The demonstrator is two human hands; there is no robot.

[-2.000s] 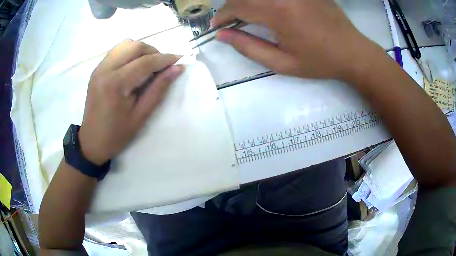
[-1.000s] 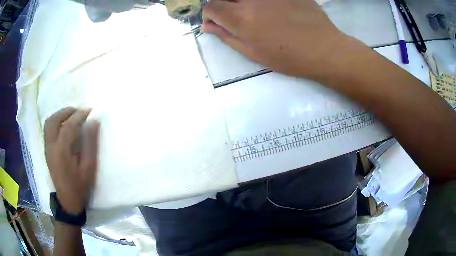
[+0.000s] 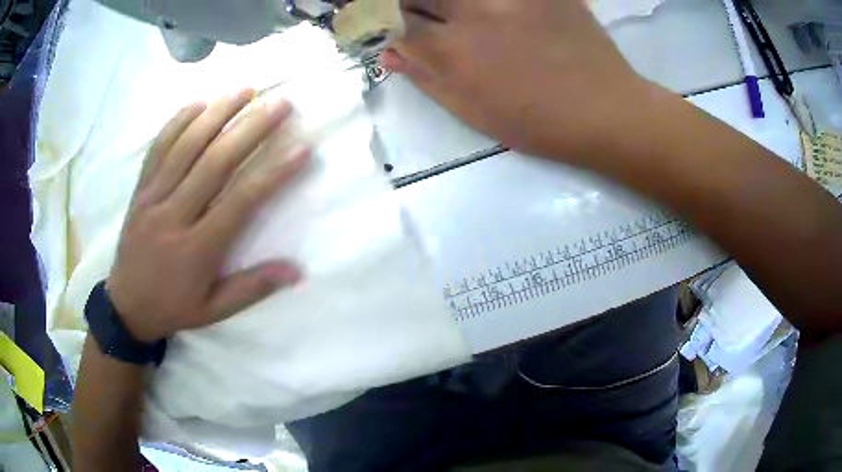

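A cream fabric panel [image 3: 323, 323] lies on the white machine table and hangs over its front edge toward the lap. My left hand [image 3: 208, 221] lies flat on the panel with its fingers spread, holding nothing. My right hand [image 3: 480, 64] is by the needle area of the sewing machine head [image 3: 217, 23], beside a beige round knob or spool [image 3: 362, 26]. Its fingers are bent and partly cut off by the top edge, so I cannot tell what they hold. The panel's right edge runs up to the presser foot area [image 3: 377, 72].
A printed ruler [image 3: 572, 267] runs along the table front. At the right lie a pen with a purple cap [image 3: 755, 97], slim black tweezers or snips [image 3: 768, 46] and a beige marked card [image 3: 822, 159]. Papers [image 3: 739, 309] are below the table at the right.
My left hand let go of the fabric edge, moved down left, then came back up flat on the panel. The tool seen in my right fingers no longer shows. The panel's lower right corner has shifted right.
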